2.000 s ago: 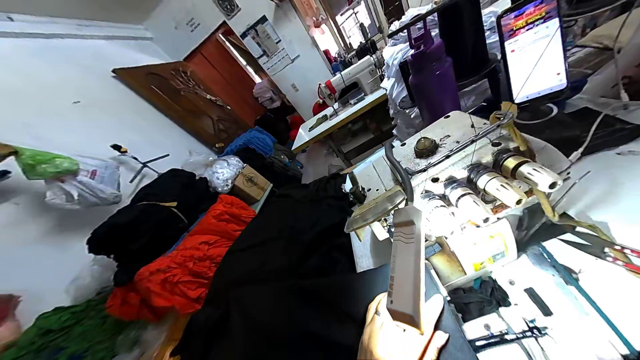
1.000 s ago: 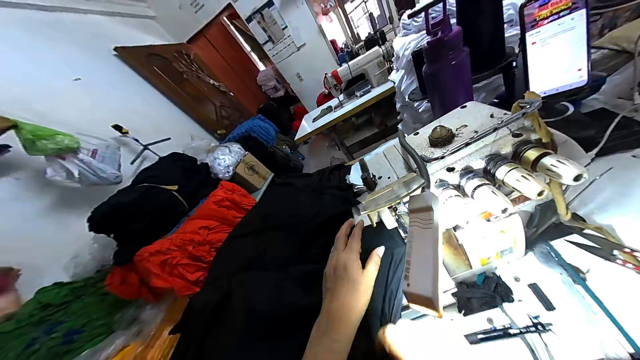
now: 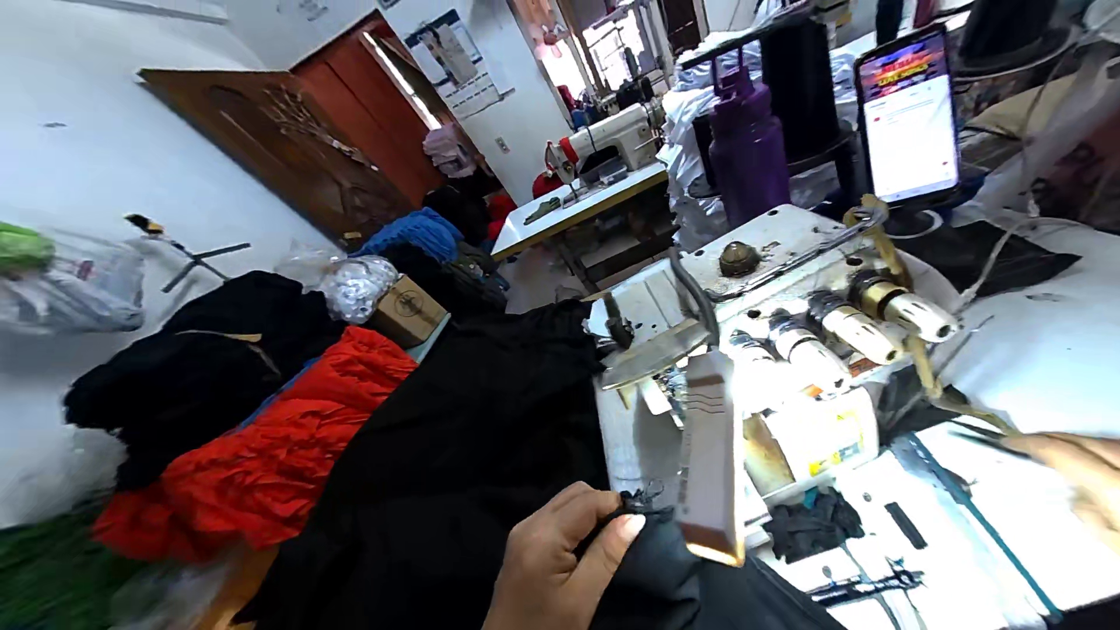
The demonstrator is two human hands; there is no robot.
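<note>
Black fabric (image 3: 472, 437) spreads over my lap and runs up beside the overlock sewing machine (image 3: 787, 254), whose tension knobs face me. My left hand (image 3: 560, 560) pinches an edge of this fabric between thumb and fingers, with loose threads at the pinch, just left of the long pale lamp-like bar (image 3: 710, 455) on the machine's front. At the far right, my right hand (image 3: 1076, 472) reaches over the white table onto dark-bladed scissors (image 3: 989, 440); its fingers are blurred and partly out of frame, so its grip is unclear.
Red fabric (image 3: 289, 437) and a black bundle (image 3: 210, 350) lie left, near a cardboard box (image 3: 407, 311). Behind the machine stand a purple bottle (image 3: 748, 149) and a phone (image 3: 910, 114). Black scraps (image 3: 814, 525) and tweezers-like tools (image 3: 866, 586) lie on the table.
My left hand has come back from near the machine's presser area and now pinches the fabric edge. My right hand has moved from below the pale bar to the scissors at the right.
</note>
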